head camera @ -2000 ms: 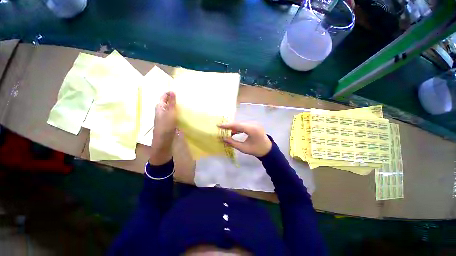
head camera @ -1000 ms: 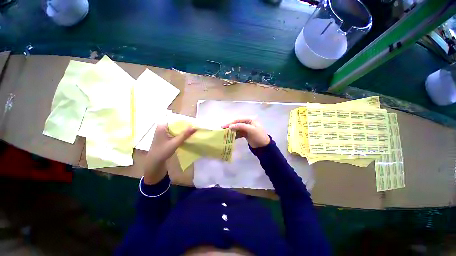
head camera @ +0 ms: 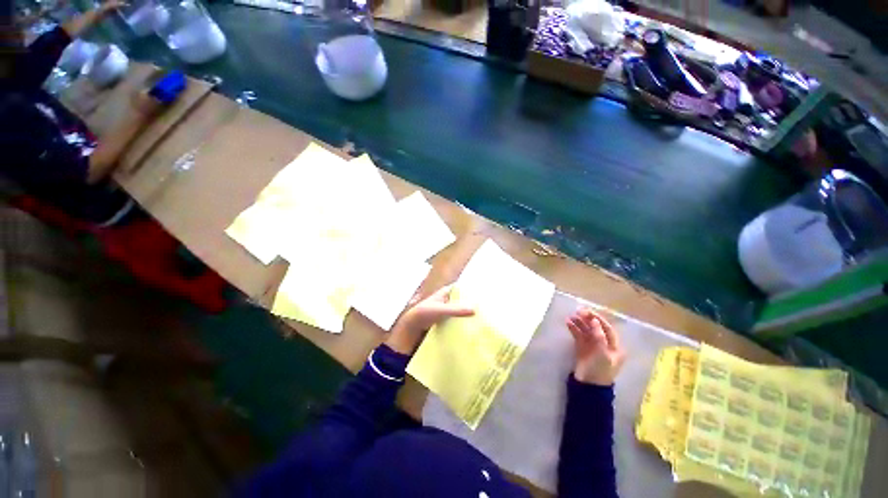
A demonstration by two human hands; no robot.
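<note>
My left hand holds a yellow label sheet by its left side, thumb on top. The sheet is mostly blank, with rows of small dark print along its lower right edge. It lies tilted over the left part of a pale mat. My right hand is raised over the mat, right of the sheet and apart from it, fingers curled. Whether a sticker is between its fingertips cannot be told. A pile of blank backing sheets lies to the left. A stack of printed label sheets lies to the right.
Brown cardboard runs under the work. Beyond it is a dark green conveyor belt with clear and white containers. A green frame post stands at right. Parts boxes are beyond the belt. A person sits at upper left.
The view has turned left, bringing the other person into sight. The held sheet is now opened flat instead of bent. My right hand has come away from its printed edge.
</note>
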